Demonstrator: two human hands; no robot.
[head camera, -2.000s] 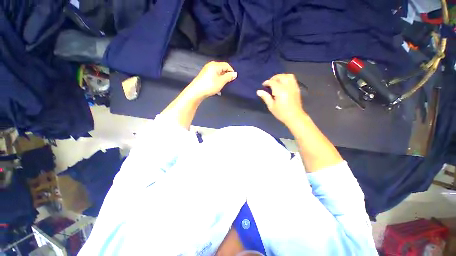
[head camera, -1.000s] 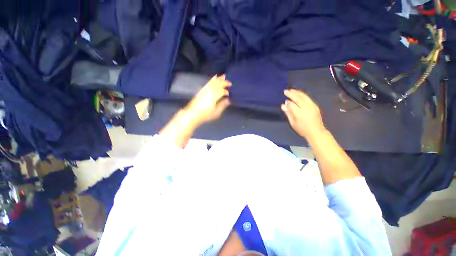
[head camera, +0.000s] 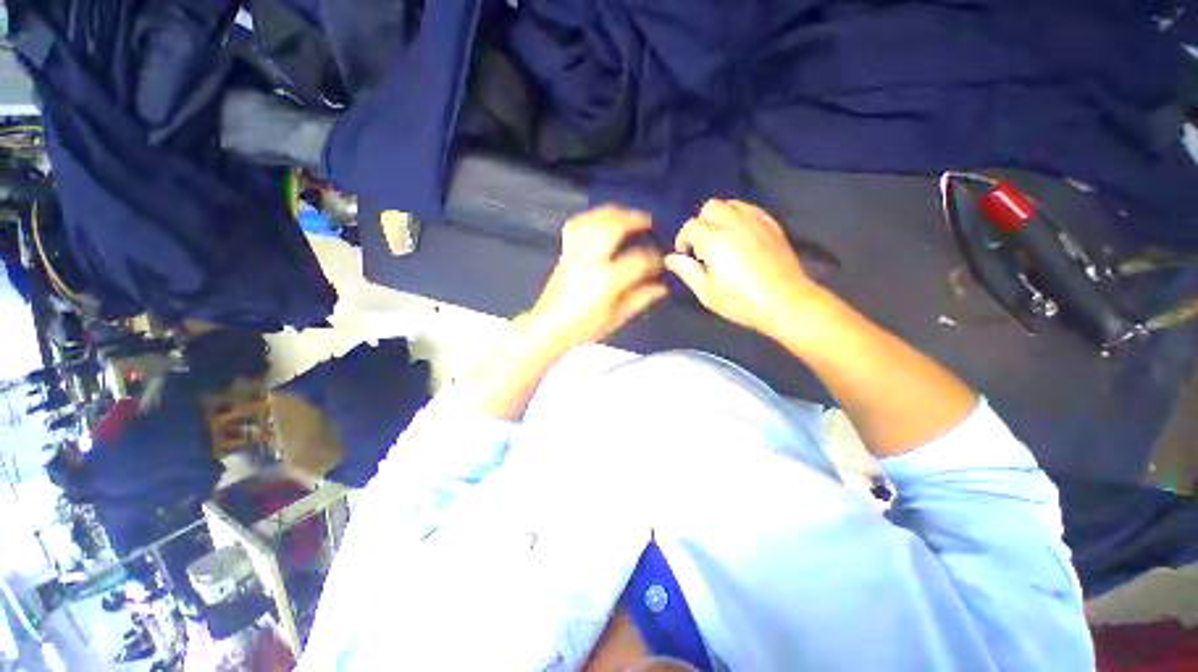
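Note:
A navy garment (head camera: 670, 177) lies across the dark padded table, its near edge between my two hands. My left hand (head camera: 607, 269) and my right hand (head camera: 736, 263) are close together at this edge, fingers bent and pinching cloth; the fingertips partly hide it. The grey padded board (head camera: 512, 197) runs to the left under the cloth. The steam iron (head camera: 1038, 256), black with a red part, stands on the table to the right of my right hand.
A small off-white block (head camera: 398, 232) lies at the table's left end. Navy garments (head camera: 171, 197) hang at the left, and more are heaped behind the work (head camera: 920, 85). The table surface (head camera: 880, 250) extends right under the iron. A white-framed stand (head camera: 269, 551) is at the lower left.
My hands were apart along the garment's edge and have come close together. My right hand moved left. The view has shifted, so the iron shows farther right.

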